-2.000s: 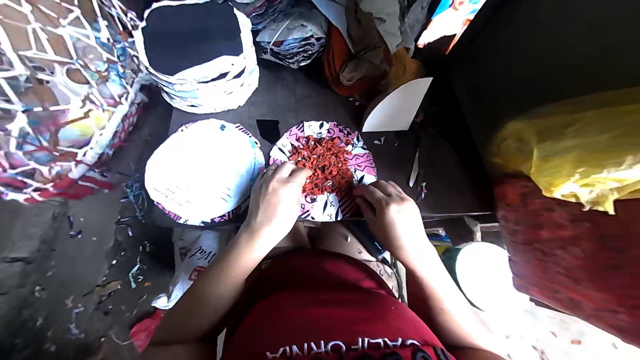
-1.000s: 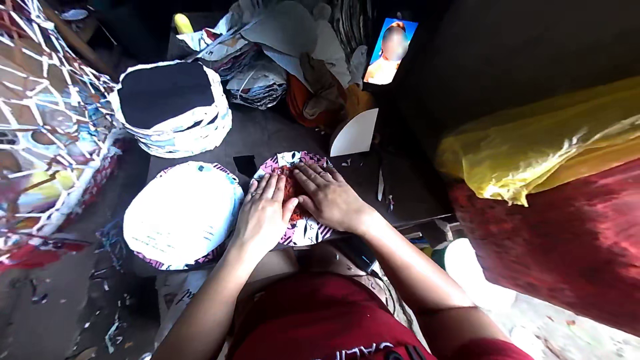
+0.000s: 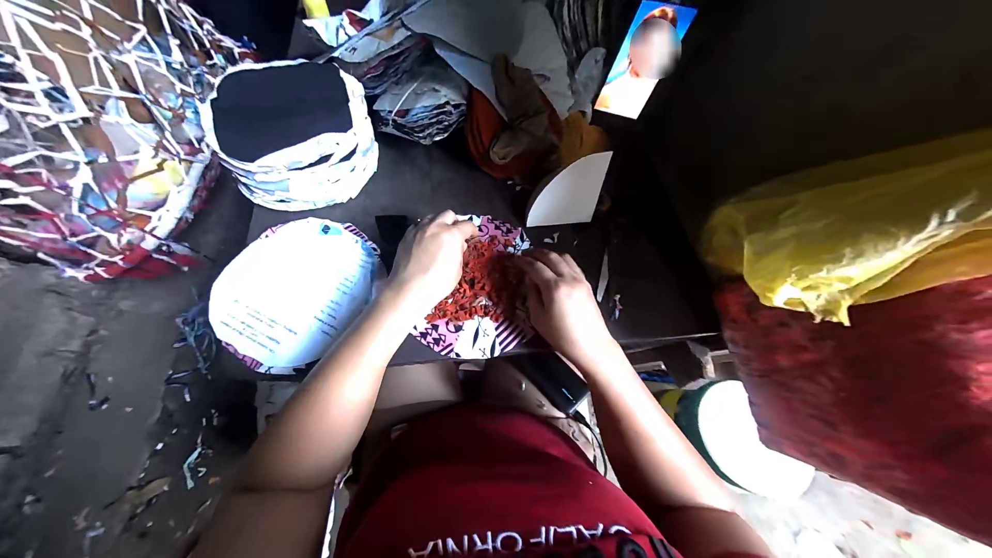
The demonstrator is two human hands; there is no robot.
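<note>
Red shredded scraps (image 3: 484, 283) lie heaped on a round piece of pink, white and black patterned fabric (image 3: 477, 339) on a dark table. My left hand (image 3: 434, 252) rests at the upper left of the heap, its fingertips by the fabric's edge. My right hand (image 3: 556, 291) touches the heap's right side with its fingers bent; whether it pinches any scraps is hidden. Left of my left hand lies a round white printed sheet (image 3: 291, 294) over similar patterned fabric. Behind it stands a stack of rounded pieces (image 3: 298, 167) with white edges and a black top.
A white quarter-circle piece (image 3: 570, 190) stands behind my right hand. Paper bundles (image 3: 426, 101) and orange and brown cloths (image 3: 519, 124) lie at the back. A net bag (image 3: 101, 132) bulges at the left. Yellow plastic (image 3: 852, 225) covers something red at the right.
Both hands lay flat together over the red scraps one second ago. Now they are apart at the heap's two sides, with much more of the scraps showing.
</note>
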